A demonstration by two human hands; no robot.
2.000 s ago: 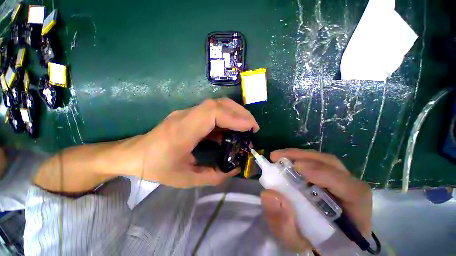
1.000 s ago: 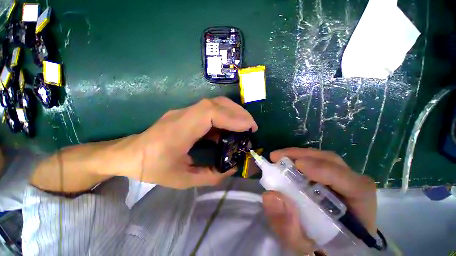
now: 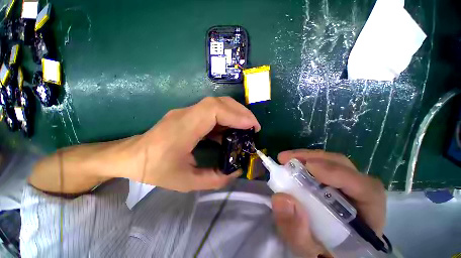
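My left hand (image 3: 189,146) holds a small black device housing (image 3: 236,153) between thumb and fingers, tilted, its open inside facing right. A yellow-edged battery (image 3: 256,165) hangs at the housing's lower right. My right hand (image 3: 333,196) holds a white glue dispensing syringe (image 3: 308,201) with a clear clamp and a black lead at its rear. Its pale nozzle (image 3: 262,155) points up-left, with the tip at the housing's right edge; whether it touches is unclear. No glue is visible at the tip.
Another open housing with circuit board (image 3: 227,54) lies on the green bench (image 3: 136,55), its battery (image 3: 258,85) beside it. Several units with batteries (image 3: 51,71) cluster at the left. A white paper scrap (image 3: 385,45) lies at the upper right, a clear hose (image 3: 426,136) at the right.
The syringe and my right hand have shifted slightly right and down. The held housing has tilted a little. My left hand has stayed nearly in place.
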